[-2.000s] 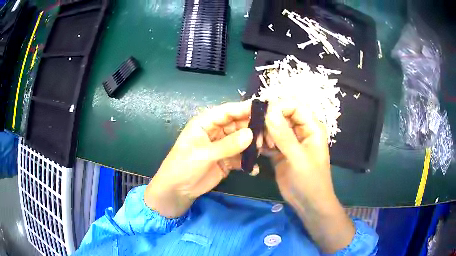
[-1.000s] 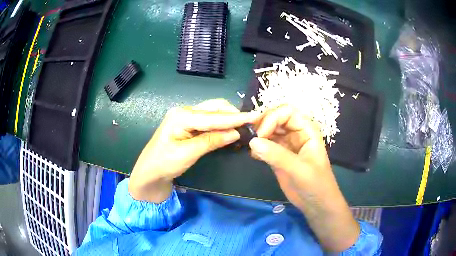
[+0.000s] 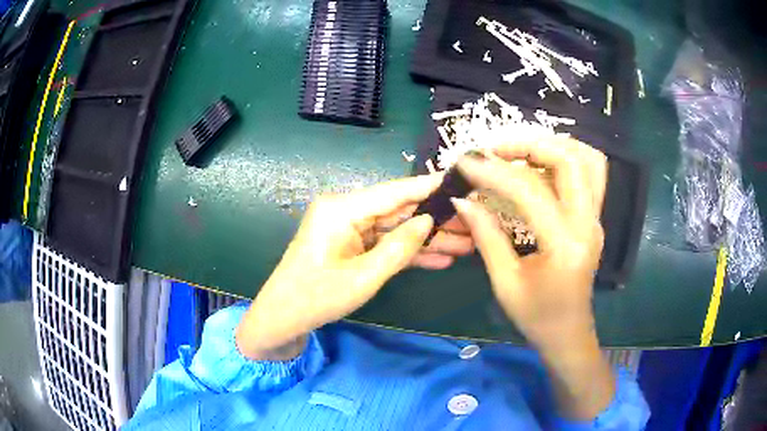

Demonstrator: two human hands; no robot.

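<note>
A black plastic housing [image 3: 444, 202] is held slanted between my two hands in front of the near parts tray. My left hand [image 3: 353, 252] grips its lower left part between thumb and fingers. My right hand [image 3: 538, 227] has its fingertips on the upper end and its thumb at the side. Whether a small pale part is in the housing or in my right fingers cannot be seen. White pins [image 3: 492, 118] lie heaped in the near parts tray [image 3: 622, 227], partly hidden behind my right hand.
The far parts tray [image 3: 437, 42] holds a sparse group of white sticks [image 3: 538, 59]. A large housing stack [image 3: 345, 63] lies upper centre, a small housing group [image 3: 205, 131] at left. A compartment tray [image 3: 88, 160] is at the left edge, clear plastic bags [image 3: 711, 151] at right.
My right hand has moved up and right, now covering more of the white heap. The housing, mostly hidden one second ago, shows again, tilted rather than near upright as two seconds ago.
</note>
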